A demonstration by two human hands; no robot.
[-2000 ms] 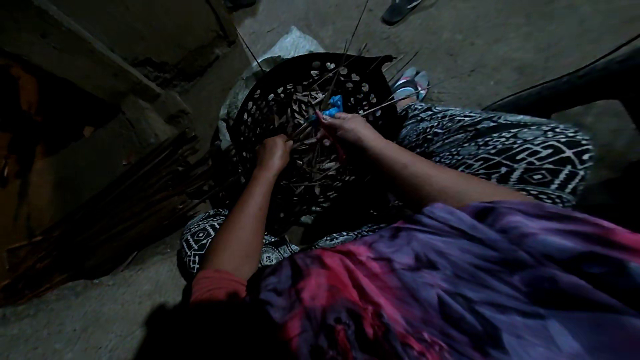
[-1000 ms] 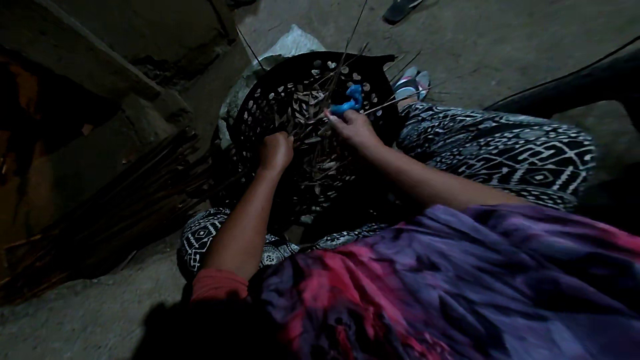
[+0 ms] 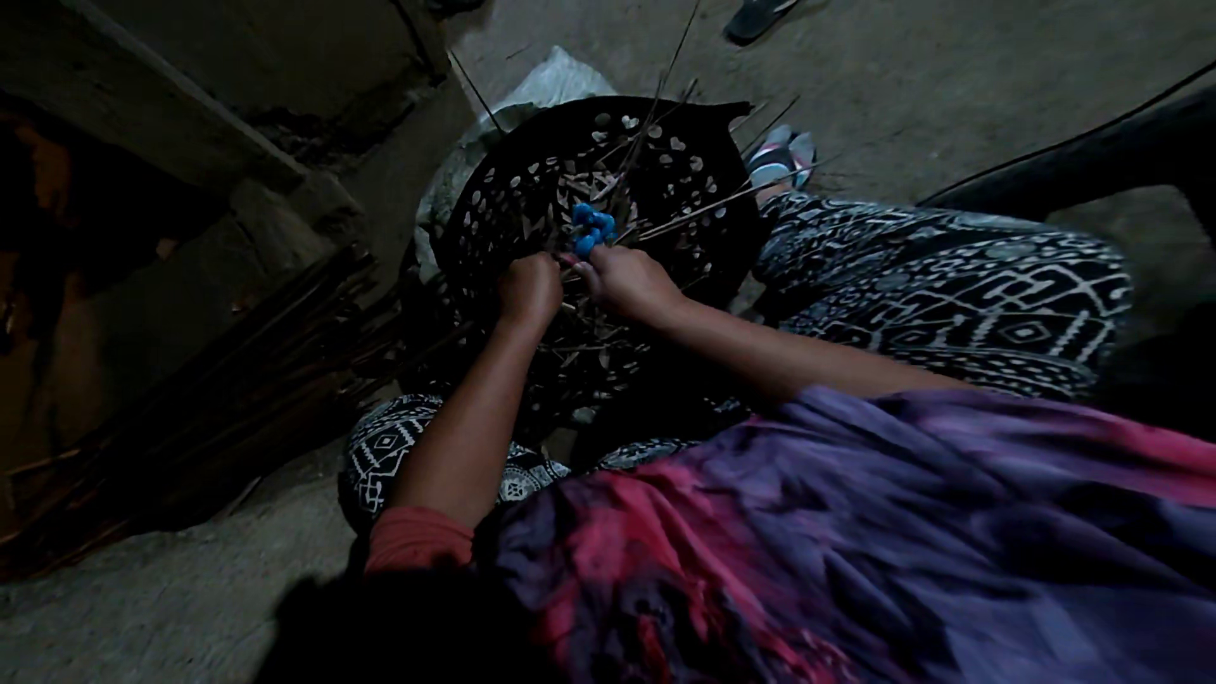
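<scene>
A dark plastic basket with a pierced wall (image 3: 676, 122) stands between my knees, holding many short dry plant pieces (image 3: 594, 182). My left hand (image 3: 530, 288) is closed in a fist over the basket, and what lies inside it is hidden; a thin stick may pass through it. Close beside it on the right, my right hand (image 3: 632, 280) grips something small and reddish, perhaps a handle. A bunched blue cloth or plastic piece (image 3: 593, 228) is at the fingertips of my right hand. Several thin sticks (image 3: 708, 207) stick out over the basket's right rim.
A pale woven sack (image 3: 560, 78) lies behind the basket. To the left is a pile of long dark sticks (image 3: 256, 380) near a concrete ledge (image 3: 190, 104). A sandal (image 3: 755, 19) lies on the floor at the top. A dark curved bar or tyre (image 3: 1073, 161) is at the right.
My right hand with the blue piece has moved left, close to my left hand, after being farther right one second ago. My left hand has stayed in about the same place.
</scene>
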